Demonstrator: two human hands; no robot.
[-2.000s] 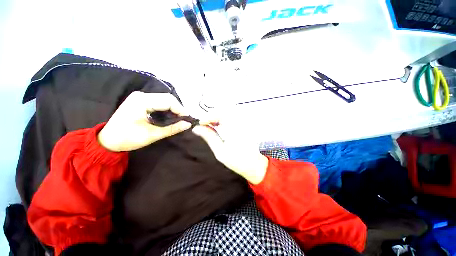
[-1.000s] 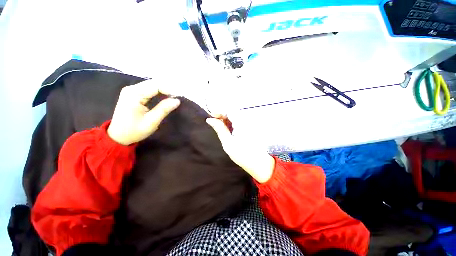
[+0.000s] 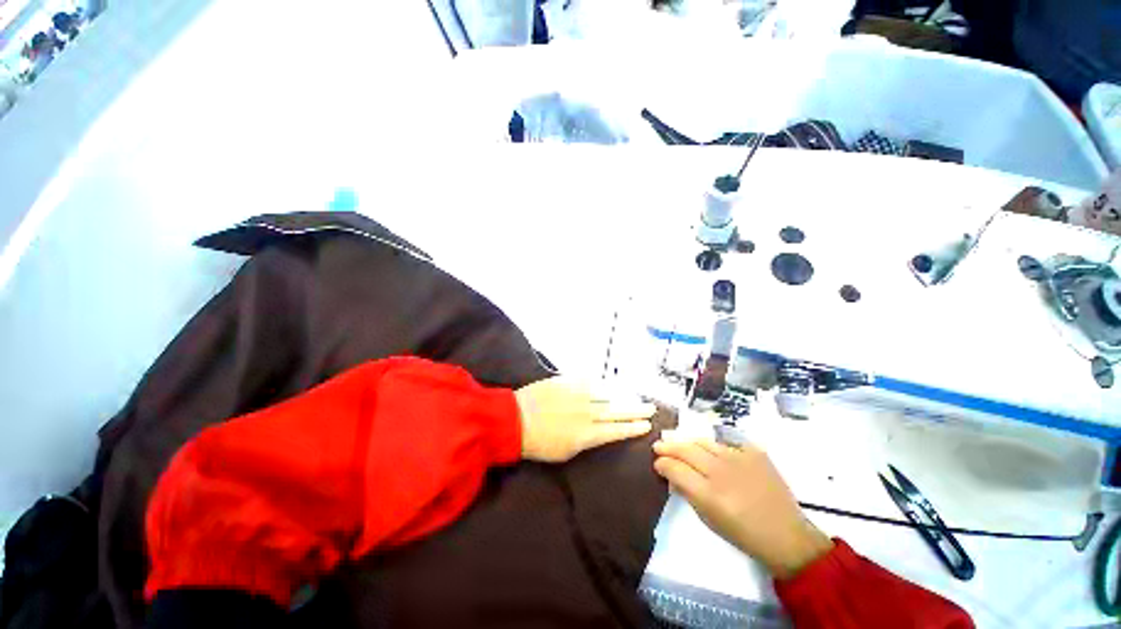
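Note:
The dark brown garment (image 3: 369, 307) lies over the left of the table and runs down towards my lap; a thin pale line follows its far edge. Its right edge reaches the presser foot and needle area (image 3: 711, 383) of the white sewing machine. My left hand (image 3: 584, 420) lies flat on the garment, fingers pointing right, just left of the foot. My right hand (image 3: 728, 485) is just in front of the foot, fingertips at the garment's edge. Whether its fingers pinch the cloth is hard to tell.
Black thread snips (image 3: 928, 522) lie on the table right of my right hand. Part of a green scissors handle (image 3: 1109, 571) shows at the right rim. Behind the machine, a white trough (image 3: 983, 105) holds striped and dark cloth. The machine head fills the right side.
The view has shifted towards the machine's far side. Both hands have moved to the presser foot with the garment's edge. My left hand has flattened on the cloth.

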